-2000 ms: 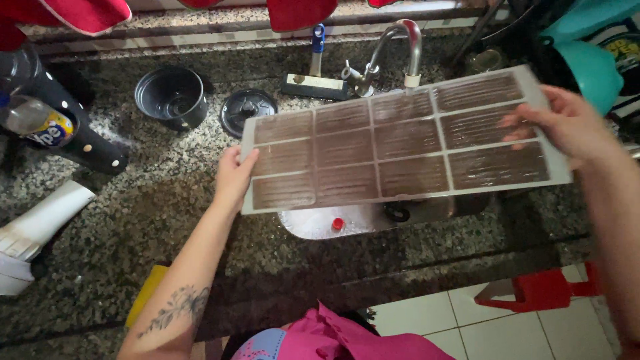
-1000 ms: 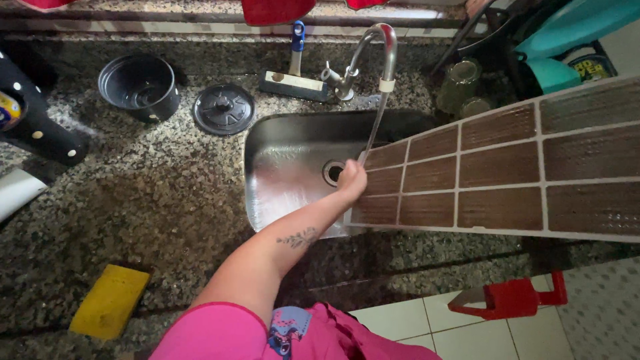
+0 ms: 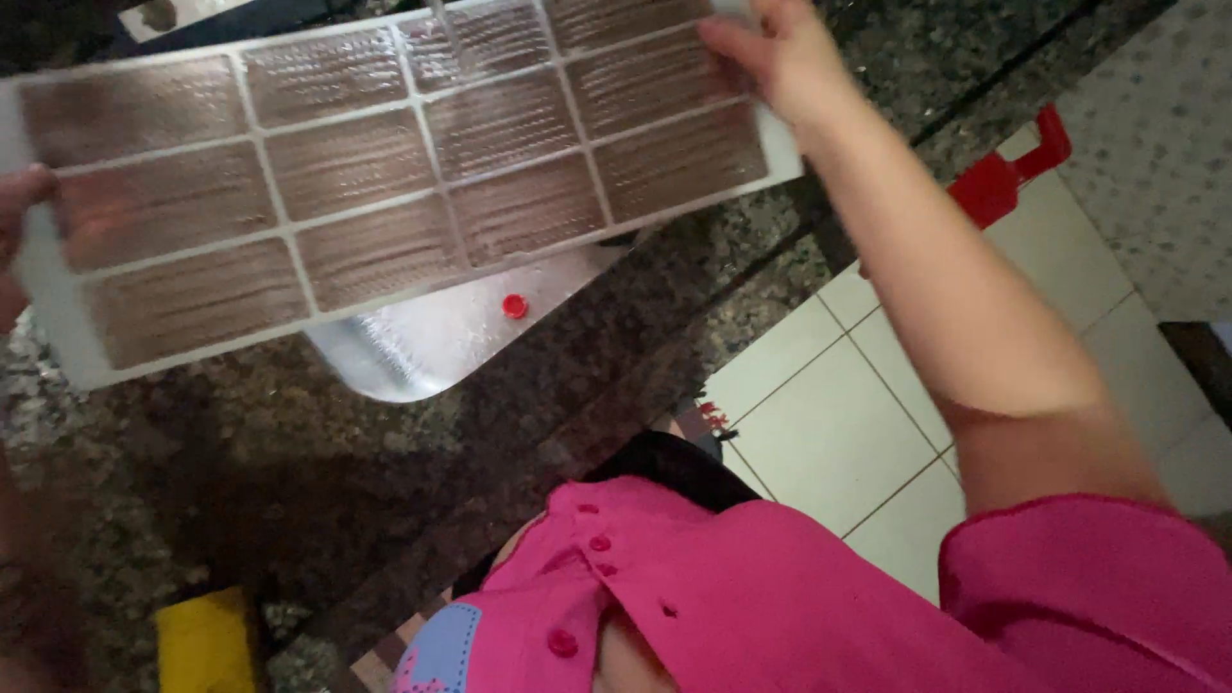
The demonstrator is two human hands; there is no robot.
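A long mesh filter panel with a pale plastic frame [image 3: 433, 154], wet and glistening, spans the upper left over the sink. My left hand [image 3: 19, 231], partly cut off by the view's edge, grips its left end. At the other end my right hand [image 3: 770, 58] holds the frame, fingers over the mesh. Beneath the panel shows part of the stainless steel sink basin [image 3: 414, 337], with a small red cap [image 3: 515, 306] in it. The panel hides the drain and most of the basin.
A yellow sponge [image 3: 207, 640] lies on the dark granite counter [image 3: 241, 462] at lower left. A scraper or brush head [image 3: 173, 14] is at the top left, behind the panel. Past the counter edge, a red plastic object [image 3: 996, 188] stands above the tiled floor [image 3: 828, 423].
A second ago one hand was in the sink by the running water, with the panel off to the right. Now both hands hold the panel across the sink. The view has shifted and turned.
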